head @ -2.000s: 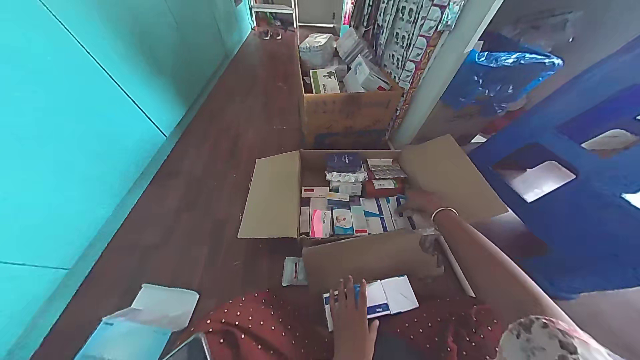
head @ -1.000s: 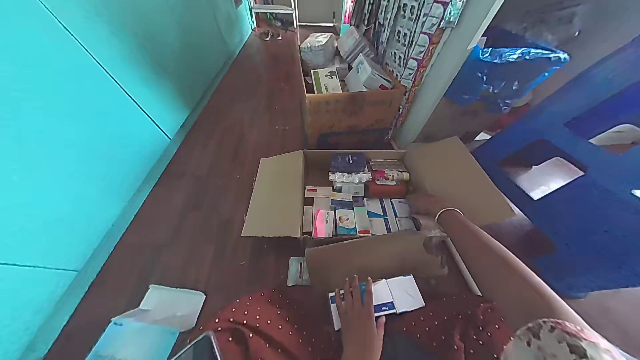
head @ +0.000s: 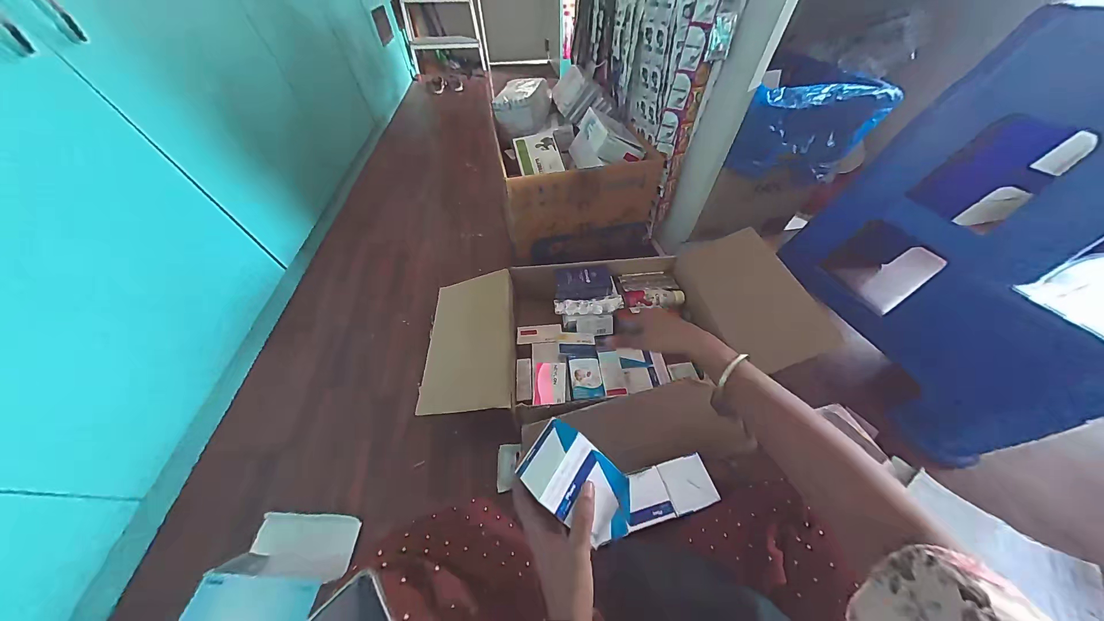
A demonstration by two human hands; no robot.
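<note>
My left hand [head: 561, 535] holds a white and blue cardboard medicine box [head: 576, 483] tilted above my lap, its thumb on the near side. Beside it, a second white and blue carton [head: 673, 492] lies on the red dotted cloth. My right hand [head: 651, 335], with a bangle at the wrist, reaches into the open cardboard box [head: 466, 345], above small medicine boxes [head: 586, 378]. Its fingers are blurred, and I cannot tell whether they grip anything. Near them lie a red and white tube-like pack [head: 654, 298] and a dark blue box [head: 584, 283].
A fuller carton [head: 586, 203] stands behind. Teal cabinets [head: 129, 259] line the left, and a blue plastic panel with cutouts [head: 931, 362] stands right. An opened light-blue carton [head: 259, 595] and a phone-like device [head: 354, 601] are at lower left. A blue plastic bag [head: 802, 129] hangs upper right.
My left hand, earlier flat on a box on my lap, now holds a white and blue box raised. My right hand has moved left and farther in over the open box.
</note>
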